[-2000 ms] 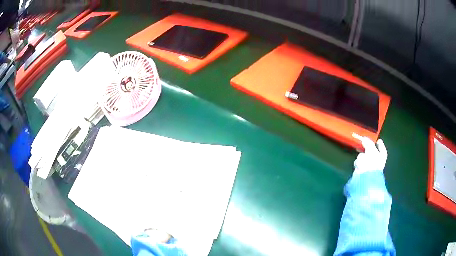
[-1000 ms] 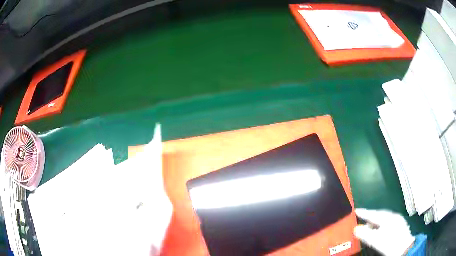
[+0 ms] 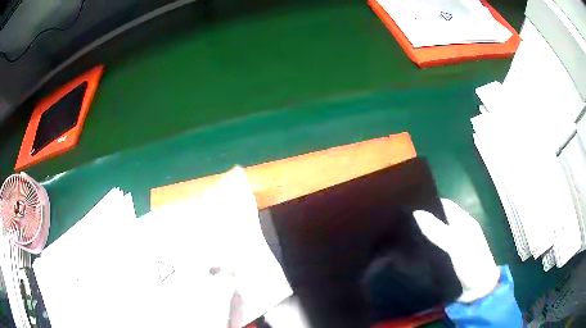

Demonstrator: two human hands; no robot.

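A black flat-screen device lies over an orange foam pad in front of me, its glare strip gone. My right hand, in a white glove, holds the device's right edge, thumb on top. A white bag with a triangle mark meets the device's left side; whether the device's edge is inside it I cannot tell. My left hand blends into the white bag, with only some fingertips showing, and appears to grip it. More white bags lie at the left.
A pink fan stands at the far left. Tall stacks of white card stand at the right. Beyond, on the green belt, are an orange pad with a black device at left and one with a white-covered device at right.
Earlier my right hand was at a pad on the belt, then at the near pad's right edge. Now it holds the device. The white bag has moved right, over the pad, to the device.
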